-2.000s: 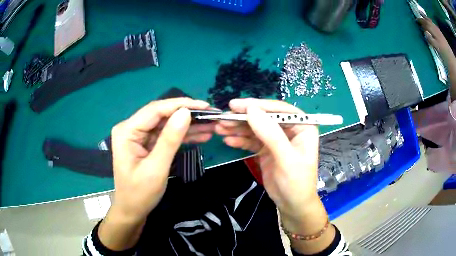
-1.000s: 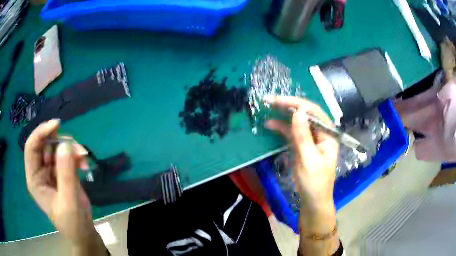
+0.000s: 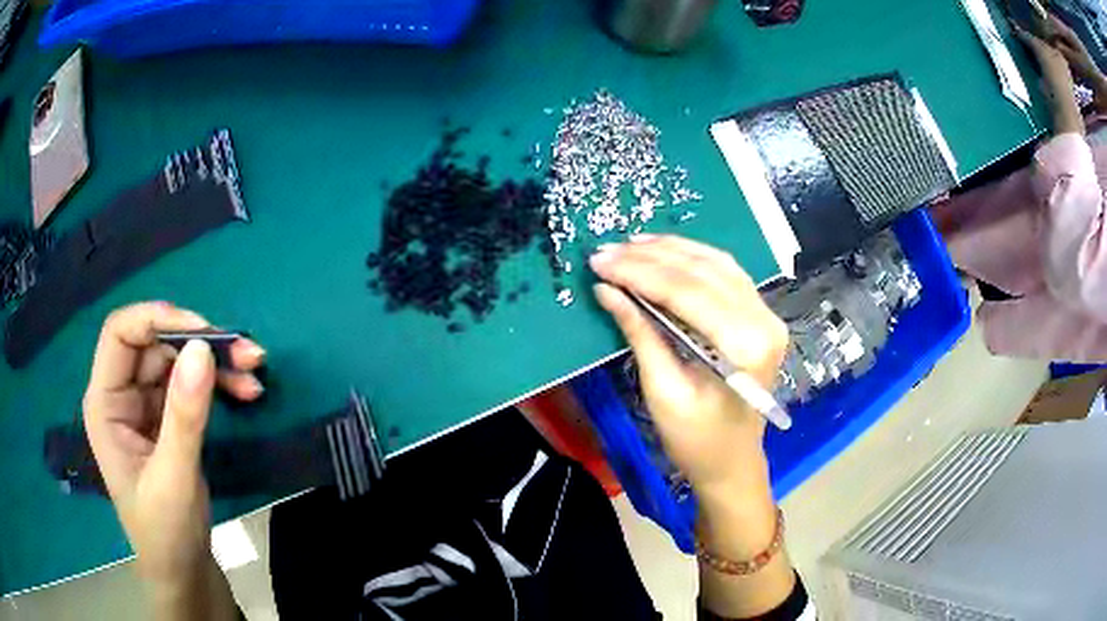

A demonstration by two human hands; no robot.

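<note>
My left hand (image 3: 164,425) is at the left, pinching a small thin dark strip part (image 3: 204,336) between thumb and fingertips. My right hand (image 3: 698,346) holds silver tweezers (image 3: 716,360) slantwise, with the handle end toward me; the tips are hidden by the fingers. Its fingertips are just below the heap of small silver parts (image 3: 607,164). The loose heap of small black parts (image 3: 443,231) lies left of the silver heap. Stacked dark strips (image 3: 121,249) lie at the left, and a shorter row (image 3: 273,457) lies partly behind my left hand.
A black sheet (image 3: 838,158) with white edges lies at right. A blue bin (image 3: 838,400) of silvery pieces sits below the table edge. Another blue basket (image 3: 267,24), a metal cup (image 3: 659,18) and a phone (image 3: 58,140) are farther back. A person in a pink sleeve (image 3: 1068,231) is at right.
My hands were together over the strip part two seconds ago and have moved apart. The right is now by the silver heap with the tweezers. The view has shifted.
</note>
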